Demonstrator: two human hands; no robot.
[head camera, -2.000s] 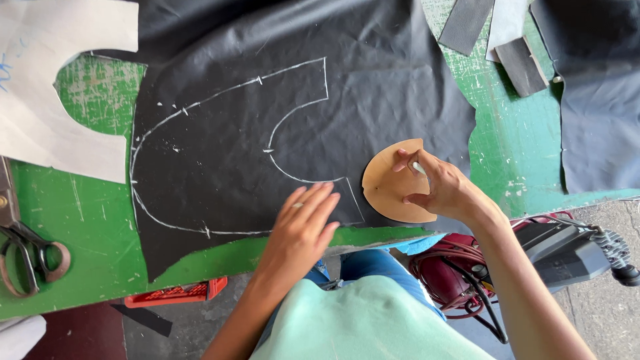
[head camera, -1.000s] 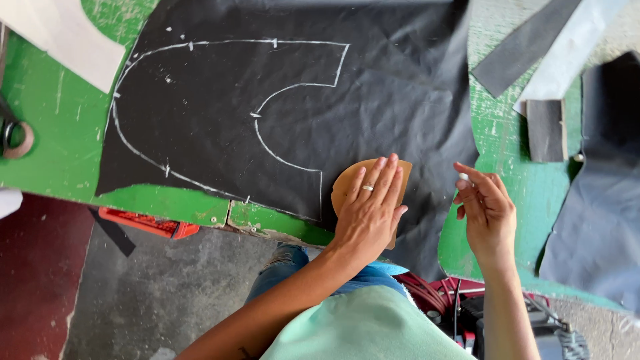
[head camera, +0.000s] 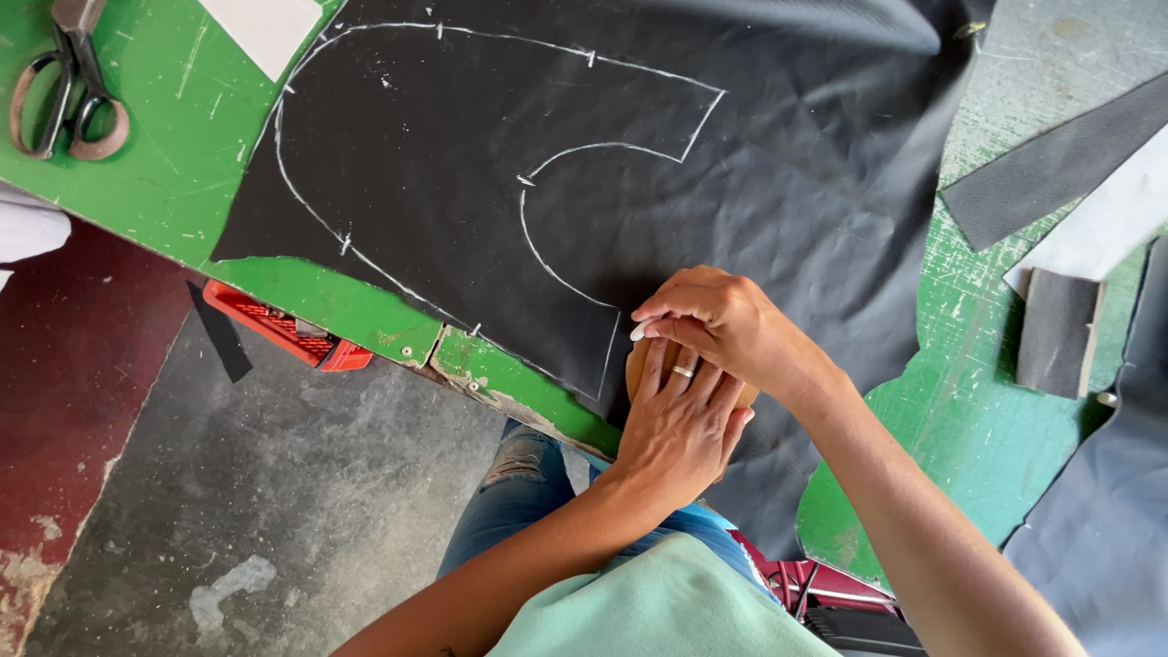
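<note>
Black leather (head camera: 803, 219) lies over a green table, with a white curved outline drawn on it. A tan, rounded pattern piece (head camera: 636, 365) rests on the leather just right of the outline's lower end, mostly covered by my hands. My left hand (head camera: 680, 420), a ring on one finger, presses flat on the pattern piece with its fingers spread. Above it, my right hand (head camera: 721, 328) pinches a small white piece of chalk (head camera: 641, 330) at the pattern's upper left edge.
Scissors (head camera: 68, 91) and a white pattern (head camera: 269, 32) lie at the upper left of the green table (head camera: 173, 173). Dark and white strips (head camera: 1049, 164), a small dark piece (head camera: 1058, 333) and more dark leather (head camera: 1109, 465) are at the right. A red crate (head camera: 283, 328) sits below the table edge.
My left hand has come onto the pattern piece, which my right hand held two seconds ago. My right hand has moved left to the pattern's edge with the chalk. The view has shifted.
</note>
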